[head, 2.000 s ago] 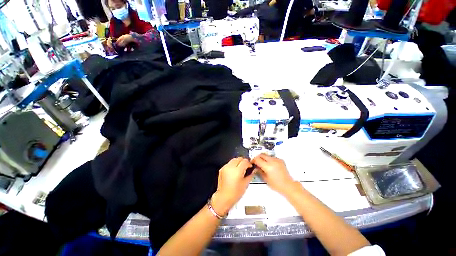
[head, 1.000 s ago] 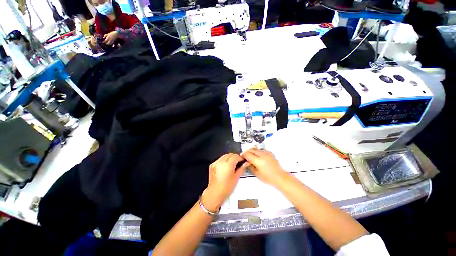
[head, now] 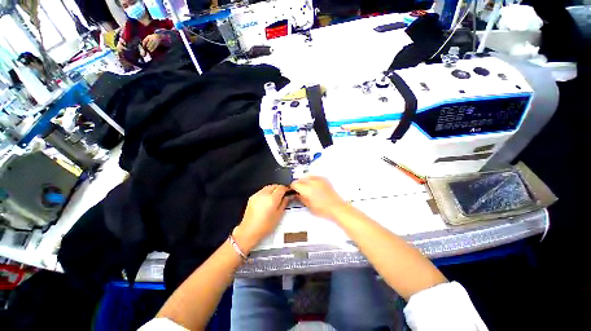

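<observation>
Black garment fabric [head: 201, 161] lies in a large heap left of the white sewing machine [head: 363, 119]. My left hand [head: 262, 210] and my right hand [head: 317, 196] are bare and meet at the fingertips just in front of the presser foot area [head: 299, 169]. Both hold a small dark edge of the fabric between their fingertips. The fingers hide most of this edge. Whether the needle is in the cloth cannot be told.
Snips or a small pointed tool [head: 405, 170] lie on the bed. A dark shiny rectangle [head: 492, 192] sits in a tan tray at right. A measuring strip [head: 324, 258] runs along the front edge. A masked person [head: 139, 39] sits behind at left. Blue bin [head: 123, 307] is below.
The view has shifted, so the machine and hands appear further left and higher, and more of my legs shows. My hands keep the fabric edge pinched near the foot.
</observation>
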